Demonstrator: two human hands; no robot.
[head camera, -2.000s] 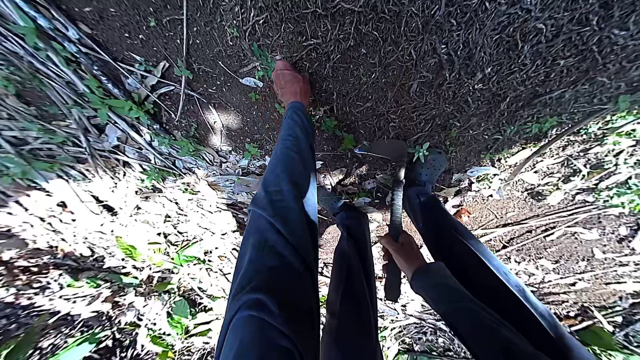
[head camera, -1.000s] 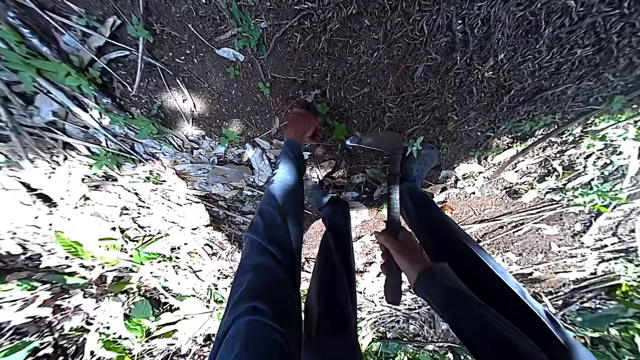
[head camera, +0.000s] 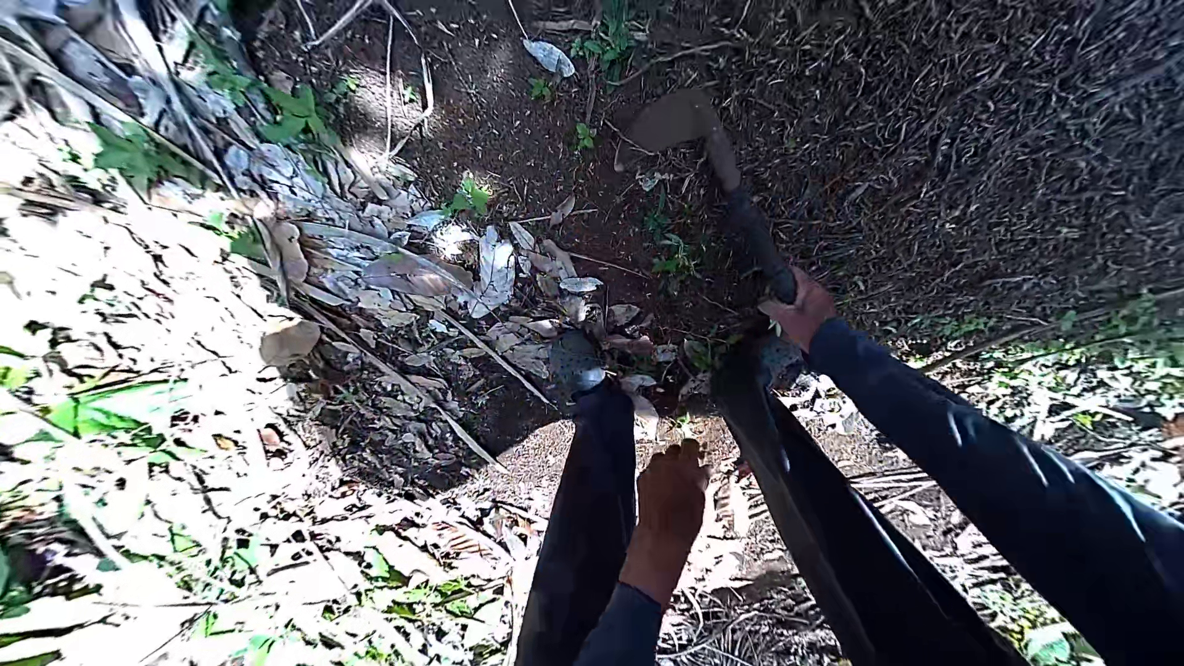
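Observation:
My right hand is closed around the dark handle of a short hoe, beyond my right foot. The hoe's broad metal blade lies over the dark soil at the upper middle, its edge pointing left. Small green weeds grow left of the handle. Nearer to me, my left hand hangs between my lower legs with its fingers curled. A small bit of green shows just past its fingertips; whether the hand holds anything cannot be made out.
My shoes, the left one and the right one, stand among dry leaves. Matted fine roots cover the bank at the upper right. Long dry stalks and leaf litter lie to the left. Another stalk crosses the right side.
My left hand has drawn back from the soil beyond my feet to between my legs. My right hand has moved forward with the hoe, whose blade is now farther out over the soil.

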